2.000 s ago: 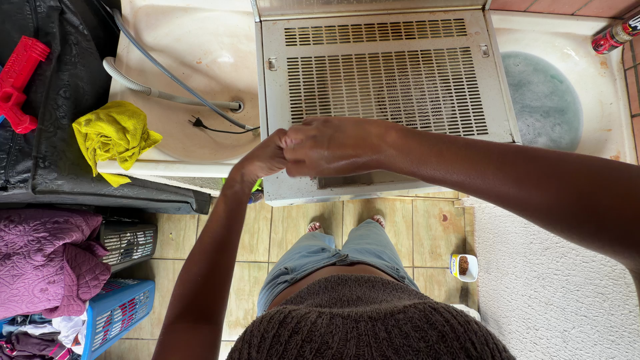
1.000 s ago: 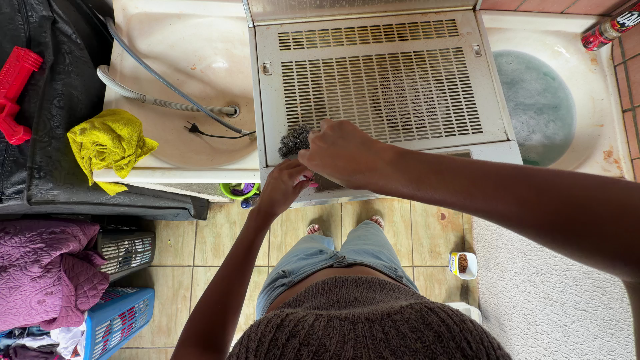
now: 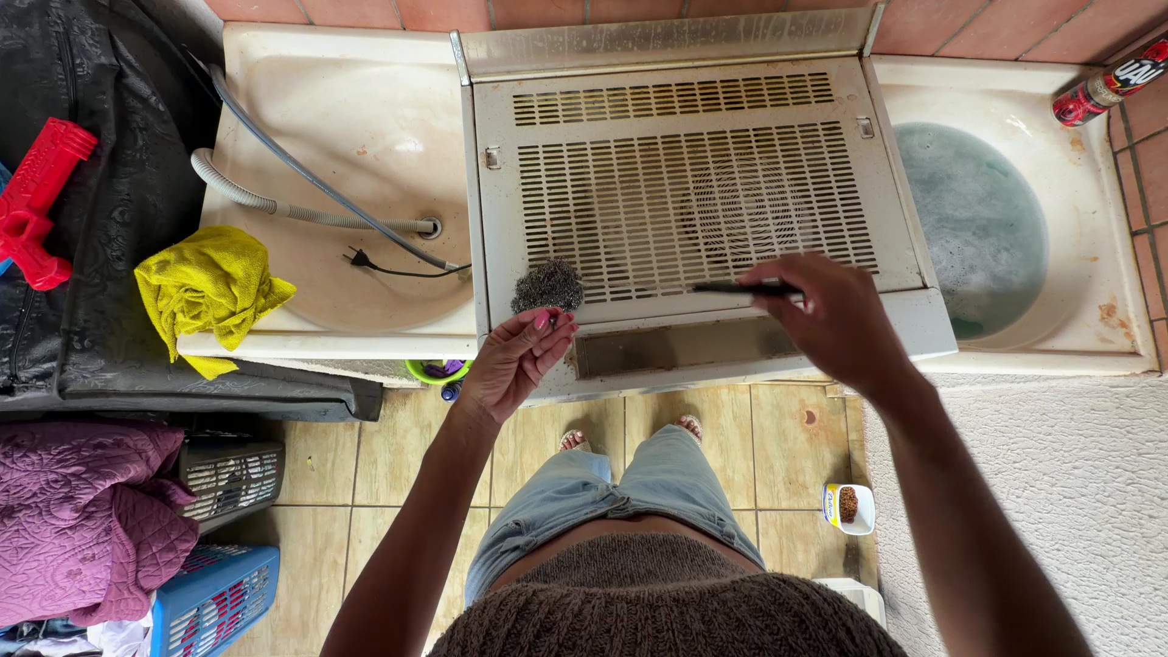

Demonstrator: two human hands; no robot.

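A greasy metal range hood [image 3: 584,338] with a slotted grille lies across the double sink in front of me. My left hand [image 3: 525,358] is at its near left corner, with fingertips pinched on something small that I cannot make out. A metal scouring pad [image 3: 547,286] rests on the hood just beyond those fingertips. Over the near right part of the grille, my right hand [image 3: 826,319] holds a thin black tool [image 3: 744,288], blurred, its kind unclear, pointing left.
The left basin [image 3: 365,119] holds hoses and a plug with a cable. Cloudy water [image 3: 972,228] stands in the right basin, with a red can [image 3: 1109,87] on its rim. A yellow cloth [image 3: 214,292] hangs at the left edge. Laundry baskets [image 3: 219,602] and a tub [image 3: 849,509] stand on the floor.
My hands, close together at the hood's near left corner before, are now apart. The right one has moved right, and the black tool now shows in it.
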